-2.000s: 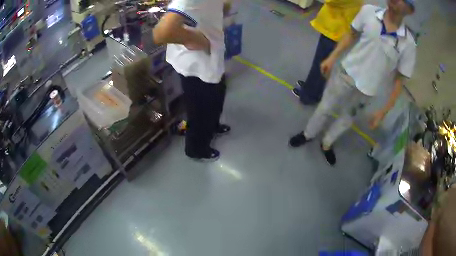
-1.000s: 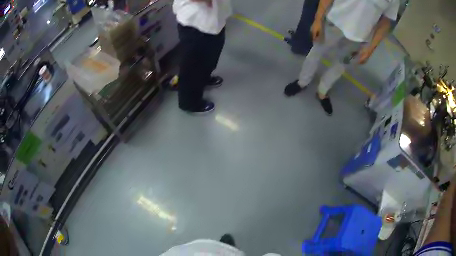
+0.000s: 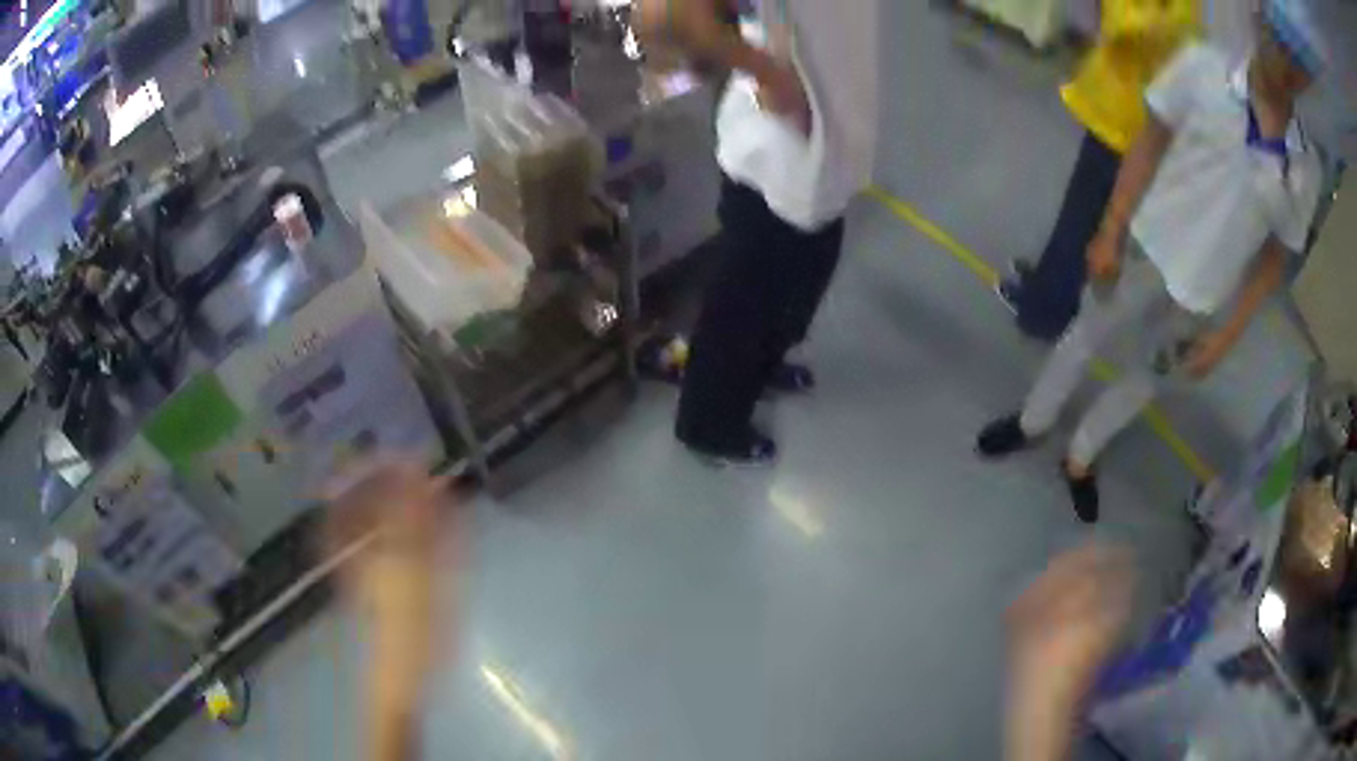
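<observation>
My left hand (image 3: 395,513) is raised at the lower left, in front of the machine bench (image 3: 320,402) with its papers and green label. It is blurred, and nothing shows in it. My right hand (image 3: 1072,602) is raised at the lower right, in front of the white cabinet (image 3: 1205,699). It is blurred too; no held thing shows and its finger posture cannot be made out. Neither hand touches a visible part.
A wire-shelf trolley (image 3: 473,431) carries a clear bin (image 3: 432,275) and a brownish stack (image 3: 536,201). A person (image 3: 781,223) stands beside it. A person in white (image 3: 1205,193) and one in yellow (image 3: 1116,97) stand at right near the floor tape (image 3: 953,245).
Both my hands have come up into view. The view has shifted, so the trolley and people sit farther right than before. The blue stool is out of view.
</observation>
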